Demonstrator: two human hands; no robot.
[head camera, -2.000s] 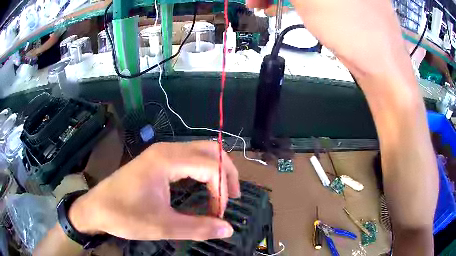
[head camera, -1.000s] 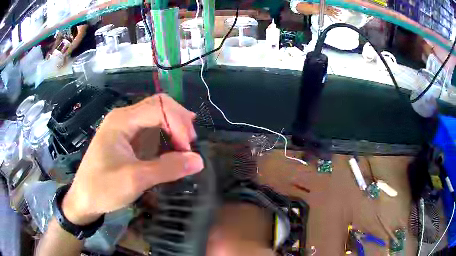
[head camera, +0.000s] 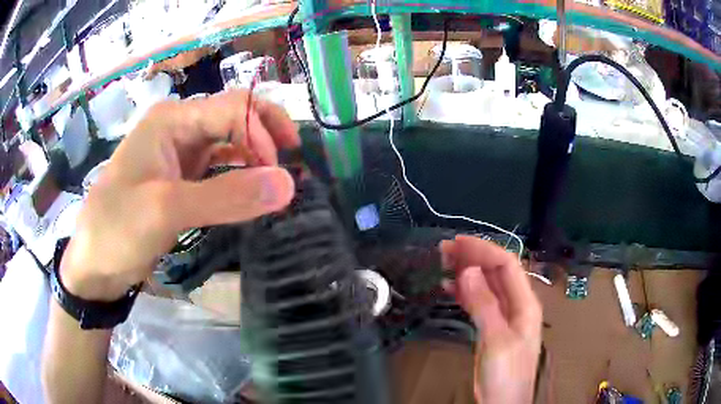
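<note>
My left hand (head camera: 186, 170), with a dark wrist band, pinches the red wire (head camera: 251, 118) between thumb and forefinger at the upper left. The dark ribbed motor housing (head camera: 304, 292) is upright just below these fingertips and blurred; its lower end runs out of the picture. Whether other fingers bear it is hidden. My right hand (head camera: 498, 308) is to the right of the housing, fingers apart and holding nothing visible. The dark base frame (head camera: 443, 327) lies between the housing and my right hand, partly covered and blurred.
A black cylindrical tool (head camera: 553, 170) hangs at the right of centre. A white cable (head camera: 419, 189) runs down to the bench. A white ring roll (head camera: 375, 292) is behind the housing. Small circuit boards (head camera: 578, 286) lie right, a plastic bag (head camera: 178, 347) lower left. Green posts (head camera: 336, 95) stand behind.
The view has swung left. My left hand has risen with the red wire, and the ribbed housing now stands upright under it. My right hand has come into clear view with its fingers apart.
</note>
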